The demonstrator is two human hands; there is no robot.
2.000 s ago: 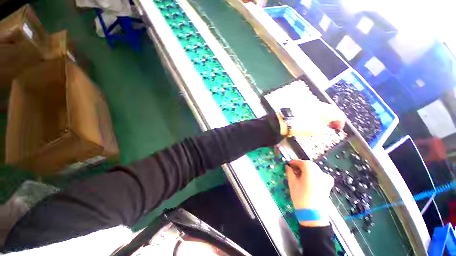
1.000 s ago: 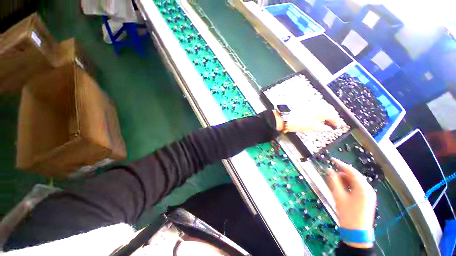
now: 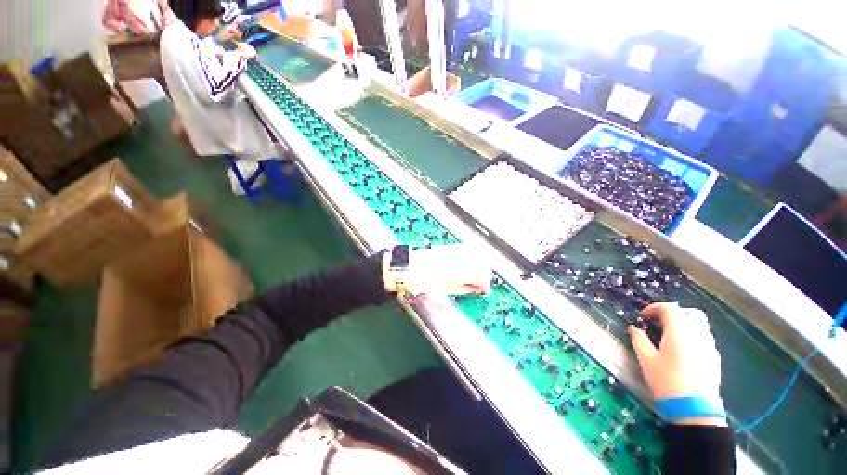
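Note:
My left hand (image 3: pixel 450 270), with a watch on its wrist, is over the green circuit boards (image 3: pixel 548 357) in the rail. Its fingertips are low over the boards; whether they hold a part is too washed out to tell. My right hand (image 3: pixel 678 354), with a light blue wrist strap (image 3: pixel 691 408), is at the near edge of the heap of black components (image 3: pixel 618 278). Its thumb and index finger curl around a dark spot, and I cannot tell if a part is gripped. The dark-rimmed tray of pale components (image 3: pixel 522 210) lies beyond the rail, next to the heap.
A blue bin of black components (image 3: pixel 631 186) stands on the white ledge, with black trays (image 3: pixel 557 125) beside it. A blue coiled cord (image 3: pixel 789 380) runs at the right. A seated person (image 3: pixel 209 88) is farther up the line. Cardboard cartons (image 3: pixel 158 301) stand on the floor at left.
My left hand has left the pale components' tray and is over the boards. My right hand went from the boards to the black heap. The view has tilted up, showing the seated person.

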